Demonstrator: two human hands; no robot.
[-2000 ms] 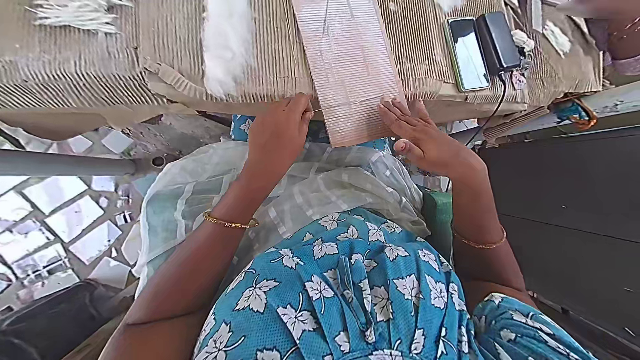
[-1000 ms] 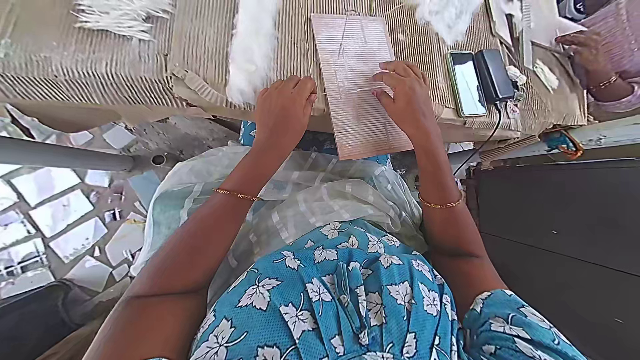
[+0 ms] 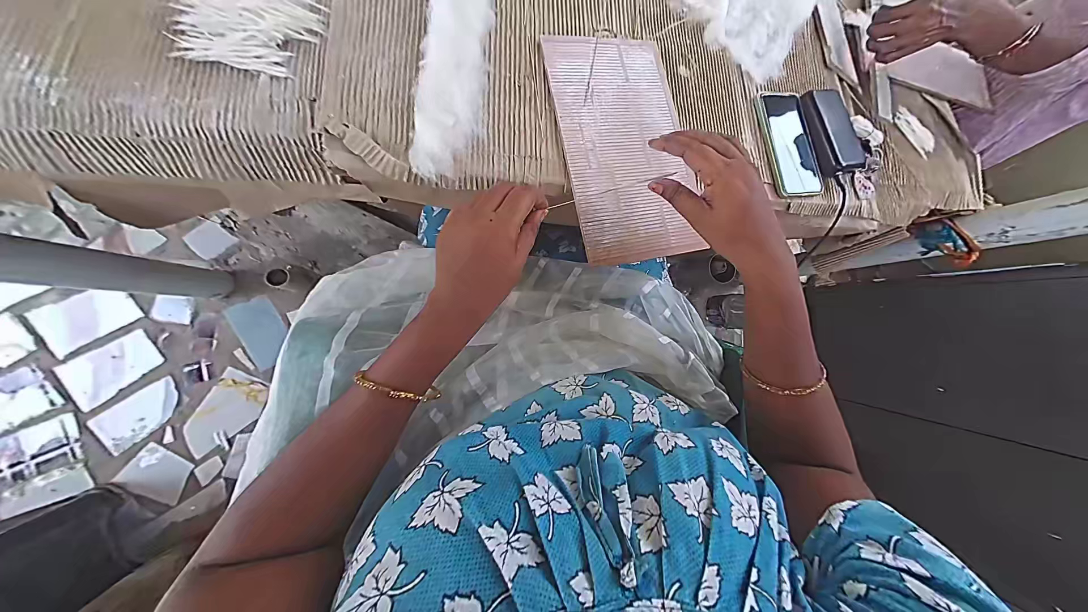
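A pinkish ribbed board point(image 3: 625, 144) lies on the cardboard-covered table and juts over its front edge. My left hand point(image 3: 493, 246), left of the board, pinches the end of a thin thread or stick point(image 3: 558, 205) that reaches toward the board. My right hand point(image 3: 718, 191) is over the board's right side, thumb and fingers apart; a fine pale strand lies near its thumb, and whether it is held cannot be told. A thin wire-like piece point(image 3: 589, 72) rests on the board's upper part. Left of the board lies a long strip of white cotton fibre point(image 3: 450, 85).
Thin white wicks point(image 3: 246, 34) lie in a pile at the upper left. More cotton point(image 3: 756, 30) is above the board. A phone point(image 3: 790, 144) and a black case point(image 3: 833, 129) are at the right. Another person's hand point(image 3: 914, 30) is at the upper right beside a flat board point(image 3: 939, 72).
My right hand has moved up from the board's lower edge, and its thumb and fingers have spread. The other person's hand has come further into view. The view has shifted somewhat.
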